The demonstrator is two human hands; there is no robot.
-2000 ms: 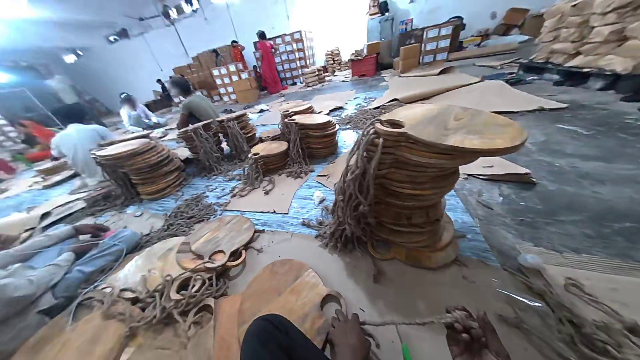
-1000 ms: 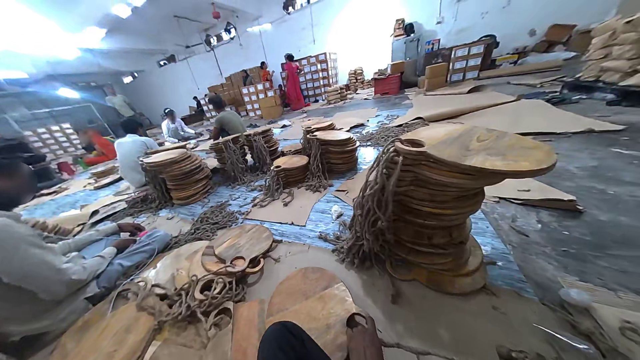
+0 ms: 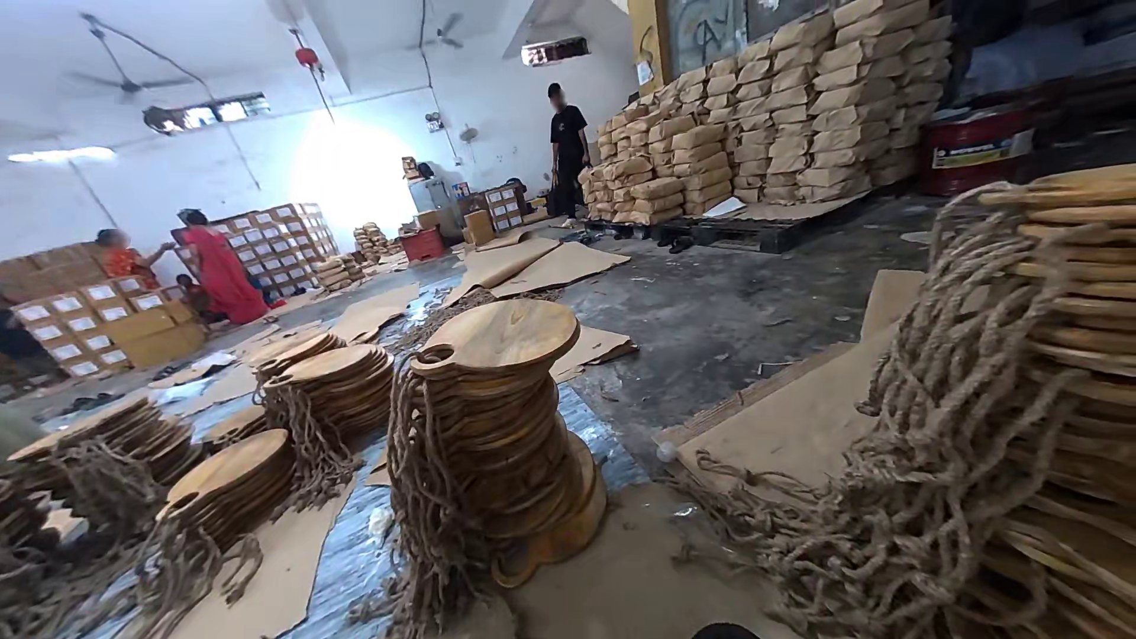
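Note:
Neither my left hand nor my right hand shows in the head view now. A tall stack of round wooden boards (image 3: pixel 506 444) with handle holes stands in the middle, and braided rope loops (image 3: pixel 426 479) hang down its left side. At the right edge rises another stack of wooden boards (image 3: pixel 1092 355), with a thick mass of rope (image 3: pixel 958 355) hanging from it and spreading over the floor. Lower stacks of boards (image 3: pixel 235 470) with ropes stand at the left. A small dark rounded thing (image 3: pixel 723 631) shows at the bottom edge.
Cardboard sheets (image 3: pixel 790 426) and blue sheeting (image 3: pixel 342 559) cover parts of the floor. Piled paper packages (image 3: pixel 799 115) stand on a dark pallet (image 3: pixel 737 232) at the back, beside a red drum (image 3: pixel 972 151). A person in black (image 3: pixel 566 151) stands there; other people are near stacked cartons (image 3: pixel 106 324) at left.
The view has swung strongly to the right. Two seconds ago both hands held a rope at the bottom; one second ago a hand was at a wooden board. Now both are out of view.

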